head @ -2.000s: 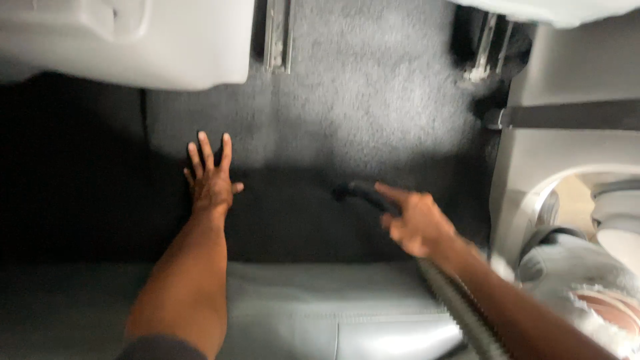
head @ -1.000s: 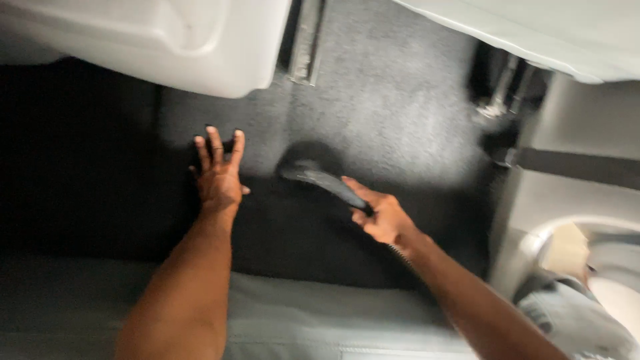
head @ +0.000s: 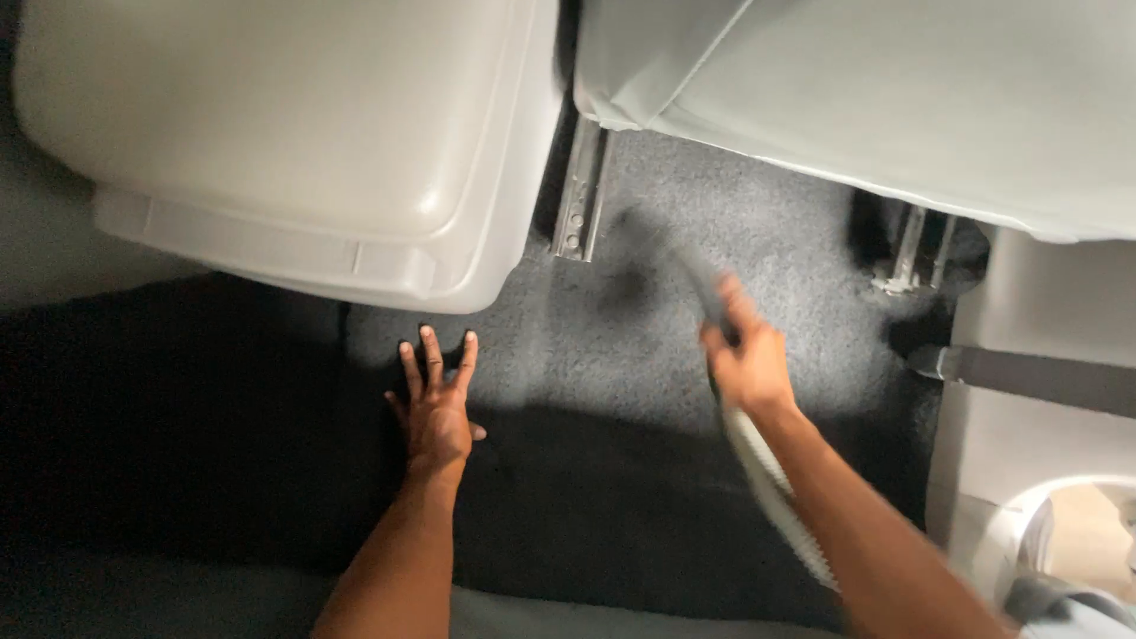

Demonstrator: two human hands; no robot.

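Note:
My left hand (head: 437, 426) rests palm down with fingers spread on the dark floor carpet (head: 586, 497) of a vehicle, just below the corner of a pale plastic console. My right hand (head: 753, 359) grips the dark handle of a vacuum nozzle (head: 701, 275). The nozzle is blurred and points up and left over the grey lit carpet, close to a metal seat rail; whether its head touches the carpet I cannot tell. A pale ribbed hose (head: 777, 497) runs from below the right hand down alongside the forearm.
The light plastic console (head: 293, 133) fills the upper left. A pale seat (head: 887, 106) overhangs the upper right. Metal seat rails (head: 581, 200) stand on the carpet. At right are a belt strap (head: 1047, 377) and a door-side panel with a round opening; a seat edge (head: 550, 617) lies below.
My right hand has moved the vacuum nozzle upward across the carpet, towards the metal rail. My left hand stays spread on the carpet. The view has shifted, showing more console and seat.

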